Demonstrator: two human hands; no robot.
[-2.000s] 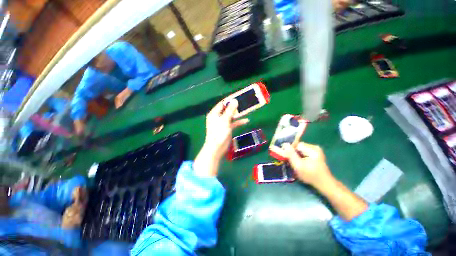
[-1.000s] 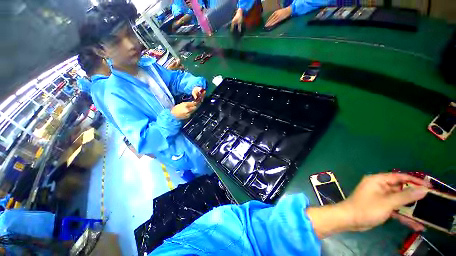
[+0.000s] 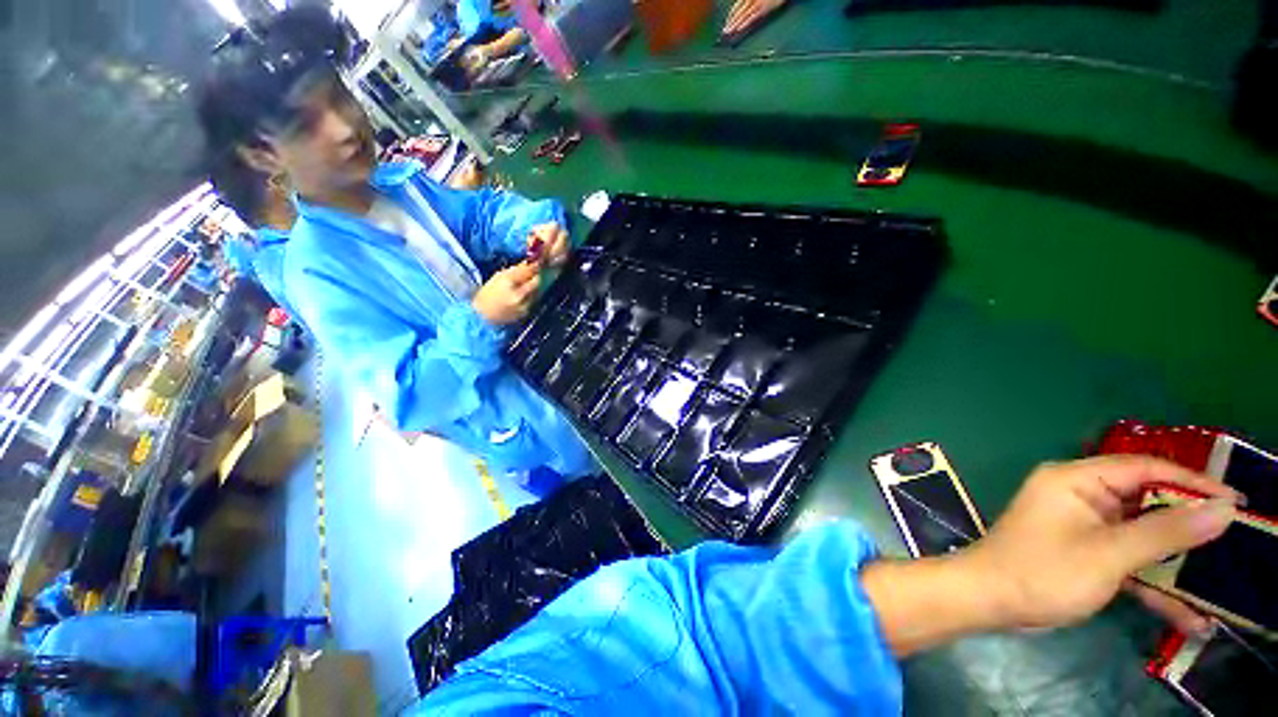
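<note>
My left hand is at the lower right, its thumb and fingertips pinching the edge of a pale-rimmed phone unit with a dark screen, which the right edge cuts off. Only a few fingers of my right hand show, under that unit; their grip is hidden. A red-edged stack of screen boards lies just behind my left fingertips. Another red-edged board lies below, cut off by the frame. A gold-rimmed front housing lies on the bench left of my left hand.
A black blister tray lies left of the housing, with more black trays below it. A person in a blue smock stands beyond, holding a small red piece. One unit lies on the green belt, another at the right edge.
Over the last two seconds the view has swung left, bringing in the person and trays. In the last second the belt units shifted; my left hand stayed at the unit's edge.
</note>
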